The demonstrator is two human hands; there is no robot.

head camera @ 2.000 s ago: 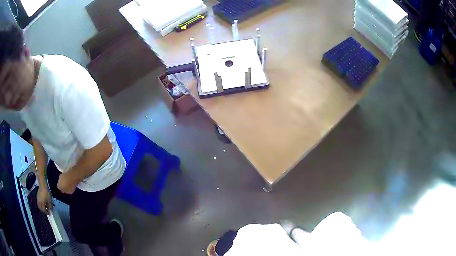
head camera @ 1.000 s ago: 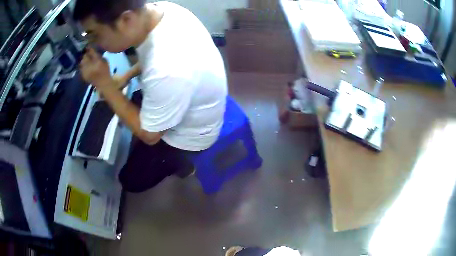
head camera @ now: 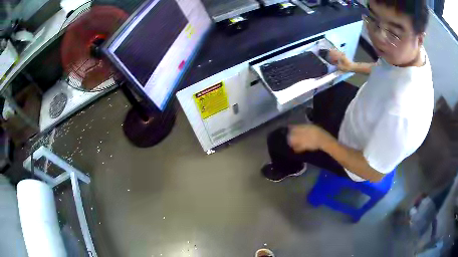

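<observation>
Neither of my hands is in view. Nearest in front of me are the grey-green floor (head camera: pixel 186 190) with small white bits and a small part of a foot or shoe (head camera: pixel 264 252) at the bottom edge. Ahead stands a white machine bench (head camera: pixel 241 113) with a dark top and a yellow warning label (head camera: pixel 211 100). A black keyboard (head camera: pixel 294 70) lies on its pulled-out white drawer (head camera: pixel 296 94). A large monitor (head camera: pixel 155 47) stands tilted in view at the upper left.
A person in a white shirt (head camera: pixel 396 110) sits on a blue stool (head camera: pixel 346 195) at the right, one hand at the mouse. A red-bladed fan (head camera: pixel 90 47) and its round base (head camera: pixel 149 125) stand left. A white roll (head camera: pixel 40 221) and white frame (head camera: pixel 78 201) are lower left.
My view has swung left from the brown table to the machine bench. The table has left the picture; the monitor, fan and roll show. The seated person's hand has moved from the face to the mouse.
</observation>
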